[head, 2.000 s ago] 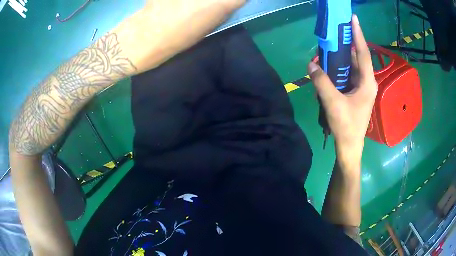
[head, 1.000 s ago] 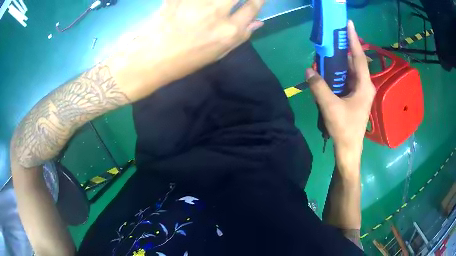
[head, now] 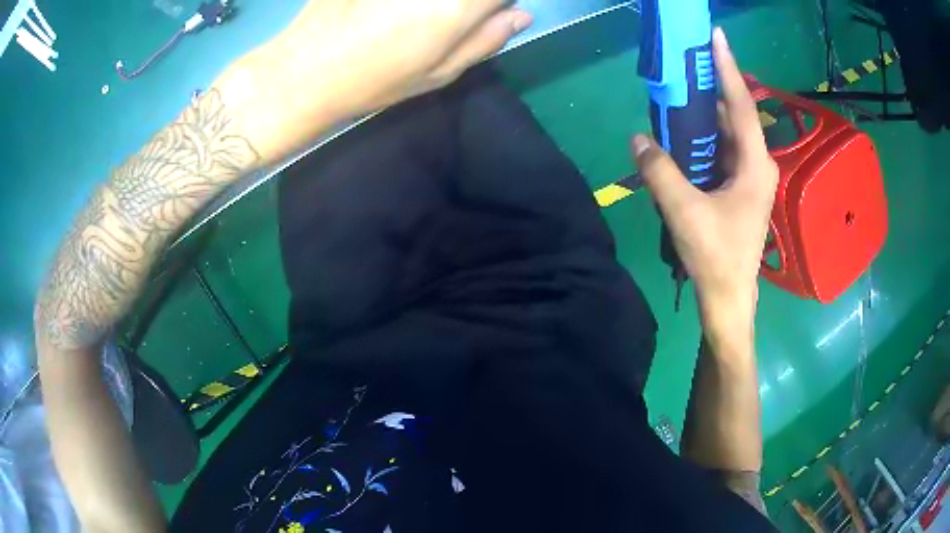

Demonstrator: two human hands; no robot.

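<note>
My right hand [head: 719, 198] is wrapped round the black grip of the blue electric screwdriver [head: 679, 78], held upright beyond the bench's edge at the upper right. The tool's top is cut off by the picture's upper edge. My left hand [head: 443, 36] is at the top middle over the bench, partly cut off by the upper edge. Its fingers point right, and what it may hold is not visible. A small black wired module [head: 211, 13] with a thin dark lead lies on the bench at the upper left.
The glossy green bench top [head: 115, 115] has a pale edge. White strips [head: 36, 36] lie at its upper left corner. A red plastic stool [head: 833, 213] stands on the green floor at right. A grey rounded seat [head: 161, 416] is at lower left. Yellow-black tape marks the floor.
My left hand moved down into view over the bench, then back up a little. The screwdriver in my right hand shifted slightly left. The wired module has come into fuller view.
</note>
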